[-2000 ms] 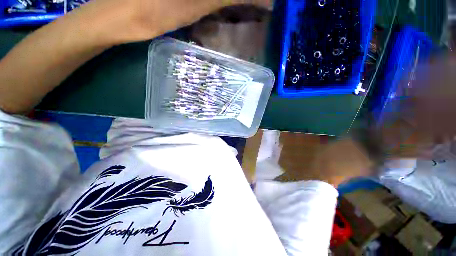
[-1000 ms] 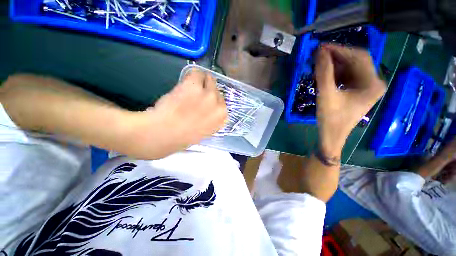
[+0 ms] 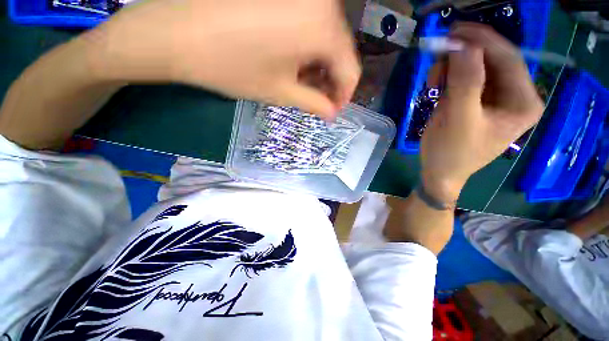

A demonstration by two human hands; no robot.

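Observation:
A clear plastic tub (image 3: 237, 150) stands near the bench's front edge with many silver-white rods (image 3: 287, 136) lined up in it. My left hand (image 3: 280, 60) is large and blurred above the tub's back edge, fingers curled; whether it holds anything cannot be told. My right hand (image 3: 477, 100) is raised over the blue bin of black rings (image 3: 409, 126). Its fingers pinch a blurred rod (image 3: 441, 44) with a thicker pale end pointing left and a thin shaft to the right. The silver fixture block (image 3: 386, 24) with a dark hole stands behind the tub.
A blue bin of rods (image 3: 50, 18) is at the top left, partly behind my left arm. A neighbour's blue bin (image 3: 564, 143) is at the right. A person's white sleeve (image 3: 534, 260) shows at the right. A dark press part reaches in at the top right.
My left hand has left the tub's rods and moved up and right. My right hand is turned, and a rod now shows in its fingers. The view has shifted.

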